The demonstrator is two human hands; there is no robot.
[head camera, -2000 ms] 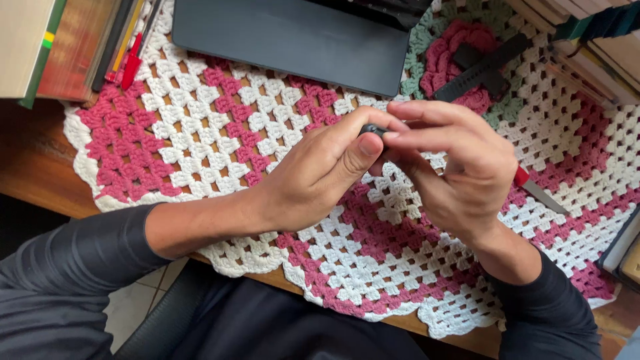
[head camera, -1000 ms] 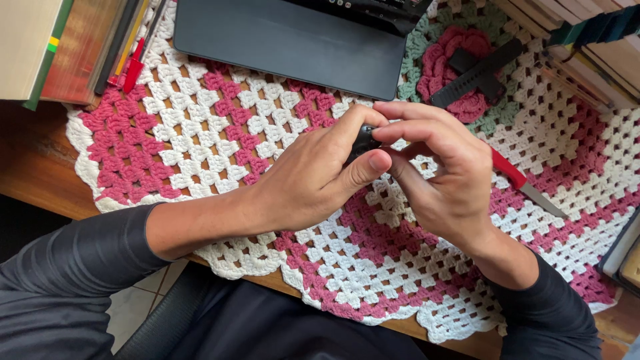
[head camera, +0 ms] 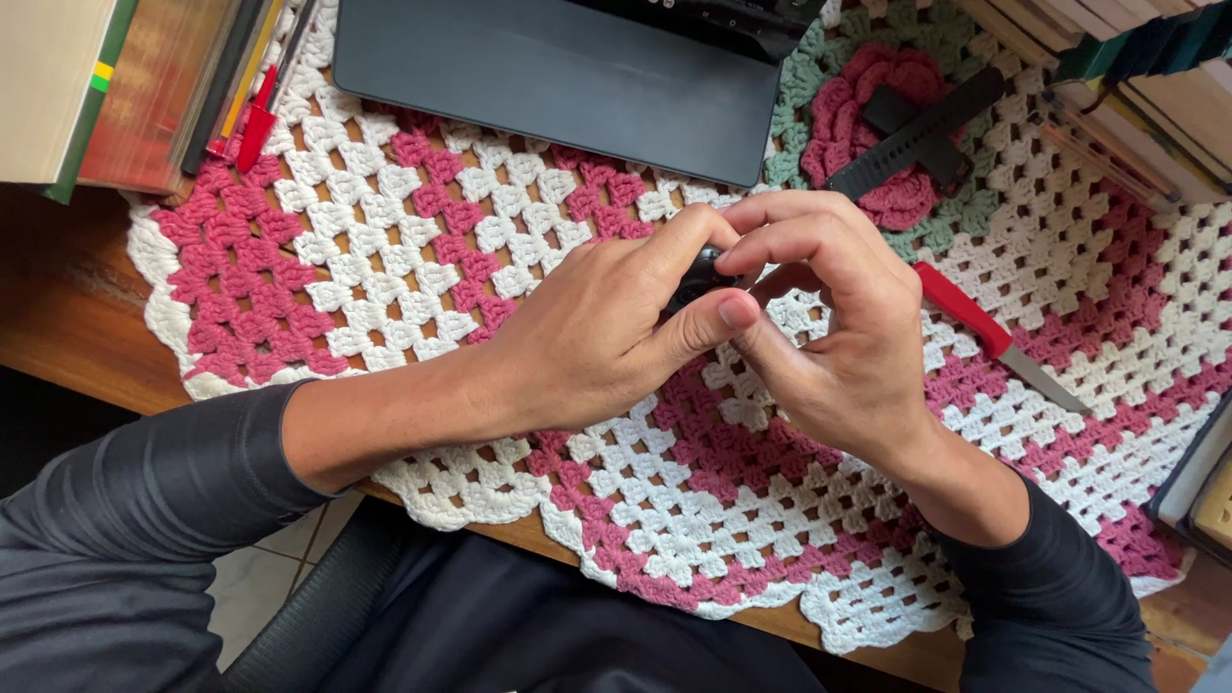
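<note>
My left hand (head camera: 616, 332) is closed around a small glossy black object (head camera: 701, 277), whose kind I cannot tell; most of it is hidden by the fingers. My right hand (head camera: 837, 318) meets it from the right, its fingertips touching the object's upper right end and its thumb beside my left thumb. Both hands are above a pink and white crocheted cloth (head camera: 241, 279). A knife with a red handle (head camera: 967, 313) lies on the cloth just right of my right hand, its blade pointing down and right.
A dark device with a flat black panel (head camera: 568, 87) stands beyond my hands. A black wristwatch (head camera: 914, 135) lies on a crocheted pink flower. Books (head camera: 144, 91) and a red-capped pen (head camera: 257, 130) are at the left; more books (head camera: 1165, 106) stand at the right, by a wooden table edge (head camera: 87, 298).
The fingers of my right hand have shifted around the small black object, and more of it shows between my hands than two seconds ago. More of the knife's red handle is also uncovered.
</note>
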